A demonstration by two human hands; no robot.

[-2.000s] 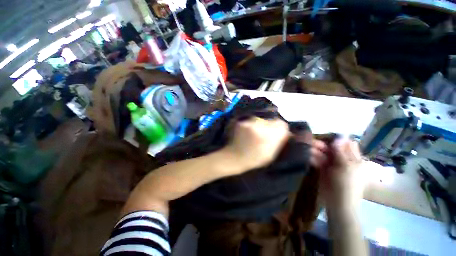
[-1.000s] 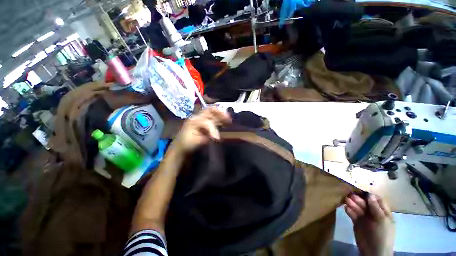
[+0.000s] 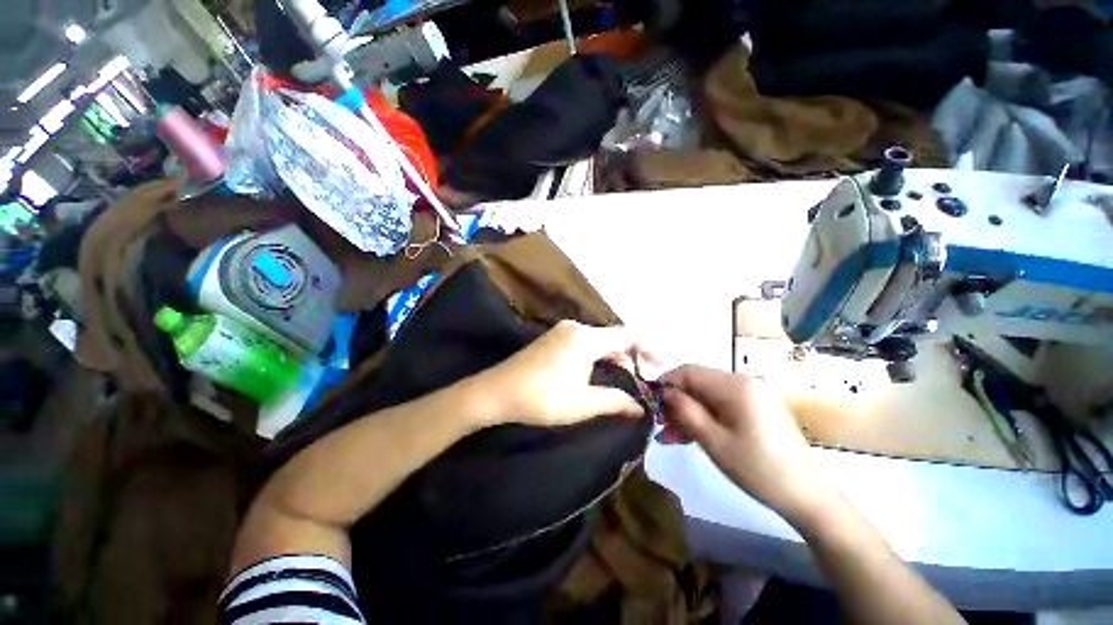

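Observation:
A black and brown garment (image 3: 488, 488) lies over the front of the white table, its black cloth uppermost and brown cloth showing at the back and below. A thin pale seam line crosses the black cloth. My left hand (image 3: 568, 372) holds the garment's edge, thumb and fingers pinched on it. My right hand (image 3: 726, 421) pinches the same edge just to the right, fingertips close to the left ones. A small red and blue spot shows under the right fingertips; I cannot tell what it is. The sewing machine (image 3: 854, 263) stands right of both hands.
Scissors (image 3: 1076, 458) and yellow-green snips (image 3: 1003, 415) lie right of the needle area. A fan (image 3: 271, 287) and green bottle (image 3: 226, 354) stand at left, by a brown heap (image 3: 116, 263). Plastic bags (image 3: 330, 183) and a pink cone (image 3: 193, 144) are behind. Garments (image 3: 781, 116) lie behind the table.
My left hand has come down and right from the raised cloth. My right hand has moved up and left to meet it. The brown corner stretched towards the right is no longer spread out.

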